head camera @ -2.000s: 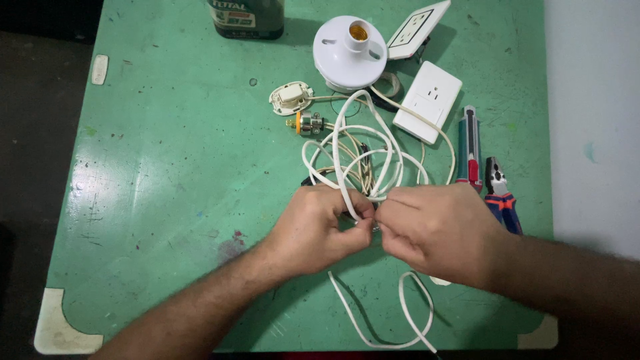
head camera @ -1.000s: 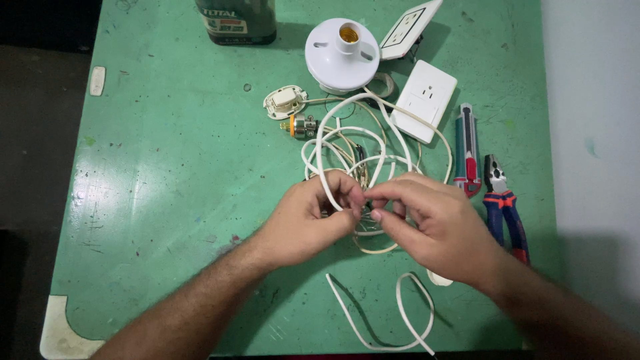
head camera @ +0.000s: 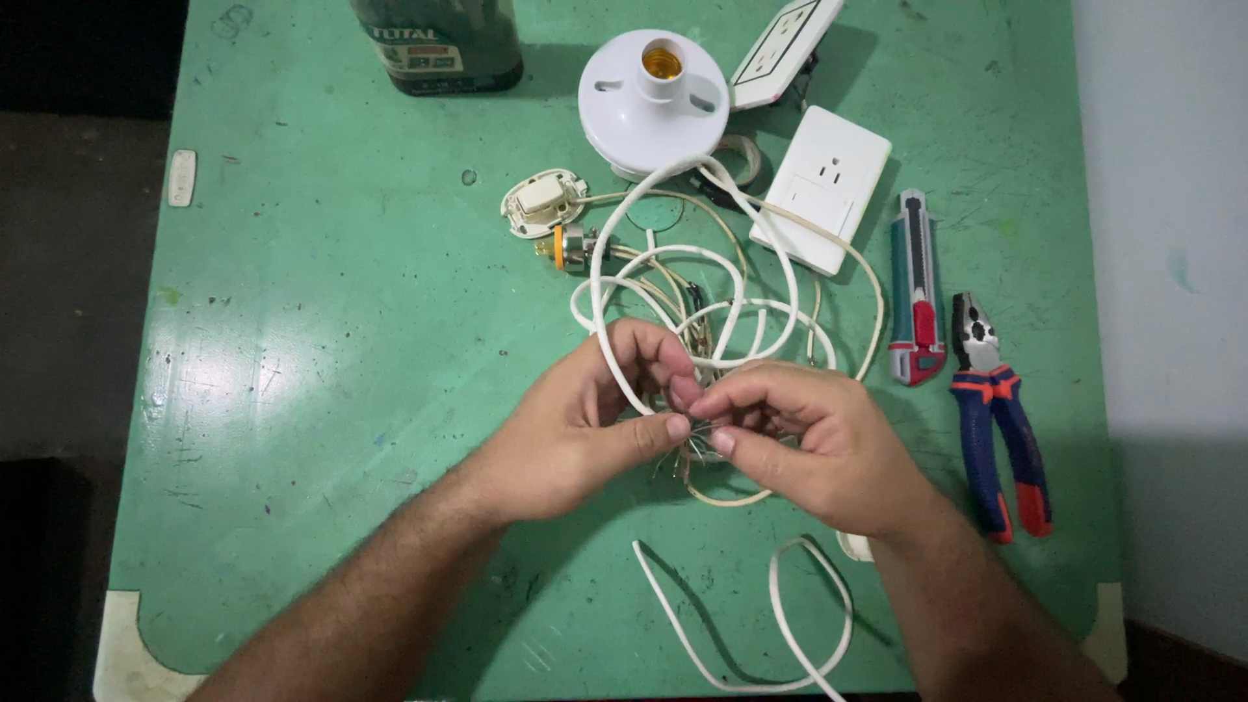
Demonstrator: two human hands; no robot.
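Note:
My left hand (head camera: 585,429) pinches the end of a white electrical cable (head camera: 603,312) between thumb and fingers. Fine bare wire strands (head camera: 694,441) fan out from that end. From the right, my right hand (head camera: 809,439) has its thumb and index fingertips at the strands, almost touching the left fingertips. The cable loops up and over a tangle of cords behind both hands. Another white cable (head camera: 673,614) lies curled on the table in front of them. Beyond the tangle are a round white lamp socket (head camera: 624,107), a metal plug-like part with an orange ring (head camera: 570,249) and an opened cream switch (head camera: 543,198).
A white wall outlet plate (head camera: 829,185) and a tilted outlet plate (head camera: 785,49) are at the back right. A utility knife (head camera: 915,292) and combination pliers (head camera: 990,409) lie right of my hands. A dark bottle (head camera: 439,44) stands at the back of the green table (head camera: 322,322).
My hands were close together two seconds ago, covering the cable end; now the fingertips are slightly apart and the strands show spread out. The cable loop has shifted to the left.

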